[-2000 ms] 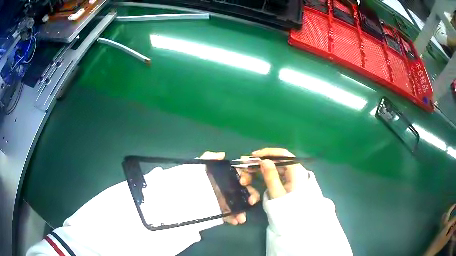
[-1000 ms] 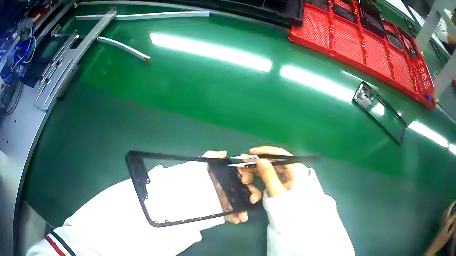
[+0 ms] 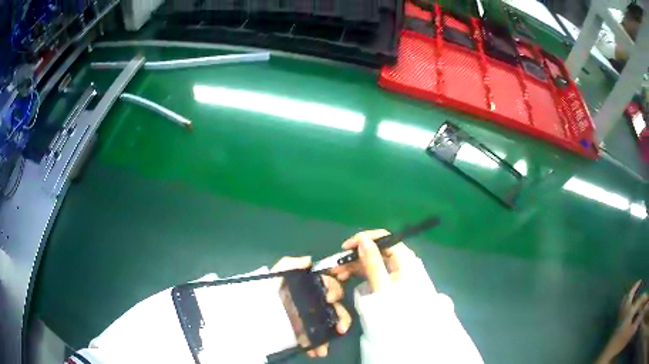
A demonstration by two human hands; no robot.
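Note:
My left hand [image 3: 337, 313] holds a black phone middle frame [image 3: 311, 307] from beneath, at its solid panel end. The frame's large open window shows my white left sleeve behind it, and its lower edge is cut by the picture's bottom. My right hand [image 3: 373, 257] holds black-handled tweezers [image 3: 407, 233], pale tips pointing left at the top edge of the panel end. Whether the tips touch the frame cannot be told. Any tiny part at the tips is too small to see.
Another middle frame [image 3: 475, 165] lies on the green belt [image 3: 235, 185]. A red tray [image 3: 491, 85] with black parts and black blister trays [image 3: 285, 28] are beyond. Pale guide strips [image 3: 206, 60] and a metal fixture are left. Another person's hand [image 3: 626, 320] shows lower right.
The view has tilted up, so the held frame and hands sit lower. The loose frame has moved left along the belt. The tweezers are now angled, handle end raised.

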